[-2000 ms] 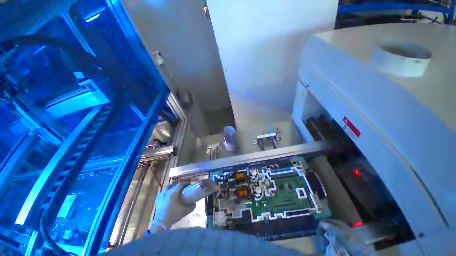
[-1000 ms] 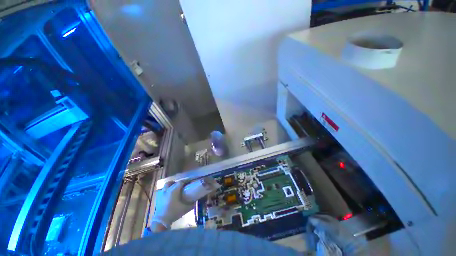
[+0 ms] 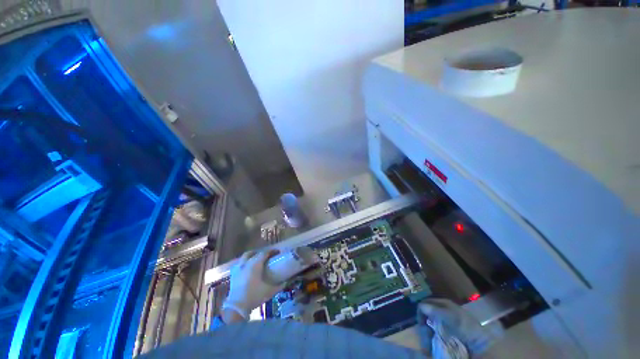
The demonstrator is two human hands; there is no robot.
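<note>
A green circuit board (image 3: 365, 280) with white connectors and outlines lies in a black carrier (image 3: 389, 321) against the metal rail. My left hand (image 3: 251, 284), in a whitish glove, is closed around a whitish-grey cylinder (image 3: 286, 265). The cylinder is over the board's left part and hides one of the orange-brown coils; another coil (image 3: 311, 286) shows just below it. My right hand (image 3: 449, 329), gloved and blurred, is at the carrier's lower right corner near the front rail; its fingertips are hard to make out and I cannot tell if it grips anything.
The silver rail (image 3: 330, 233) runs behind the board. Behind it stand a small pale cylinder (image 3: 289, 210) and a metal bracket (image 3: 342, 202). The white machine (image 3: 484, 161) with a dark, red-lit slot is at right. The blue-windowed machine (image 3: 91, 182) is at left.
The whole view has shifted, so the scene sits further left and is more tilted. My left hand and the cylinder have moved further over the board's coils. My right hand stays at the carrier's right corner.
</note>
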